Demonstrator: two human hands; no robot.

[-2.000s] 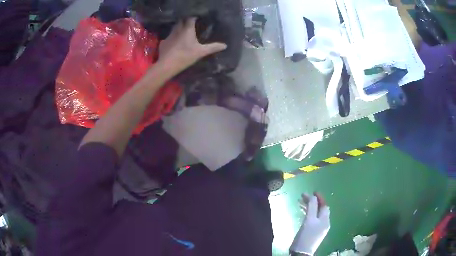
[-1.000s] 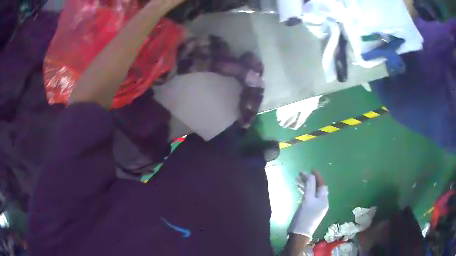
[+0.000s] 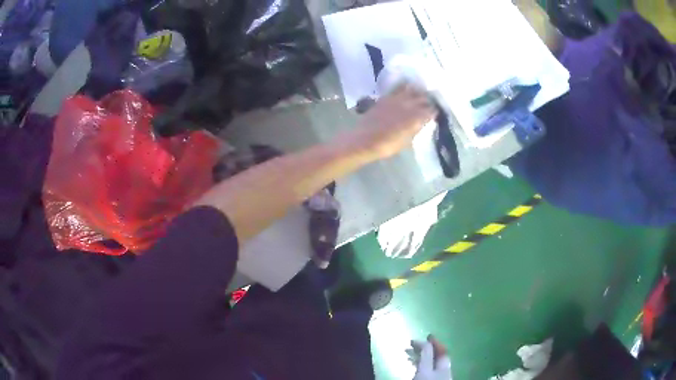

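My left hand [image 3: 404, 119], bare and blurred, reaches across the grey table [image 3: 370, 189] and lies over a white cloth piece with a dark strip [image 3: 446, 145]. Whether its fingers grip the piece cannot be told. White papers [image 3: 489, 44] lie under and behind it. A blue-handled tool [image 3: 511, 122] rests on the papers' near right corner. My right hand [image 3: 432, 362], in a white glove, is low at the bottom edge and partly cut off; its visible fingers are apart and I see nothing in them.
A red plastic bag [image 3: 126, 178] is at the left, with black plastic bags [image 3: 274, 59] behind it. A patterned strip [image 3: 324, 226] lies by the near table edge. A person in purple and blue [image 3: 593, 148] is at the right. Yellow-black tape [image 3: 461, 246] crosses the green floor.
My left hand has moved right from the black bag, going out of the picture on the way, to the white piece. The view has shifted, and my right hand now sits lower, more cut off.
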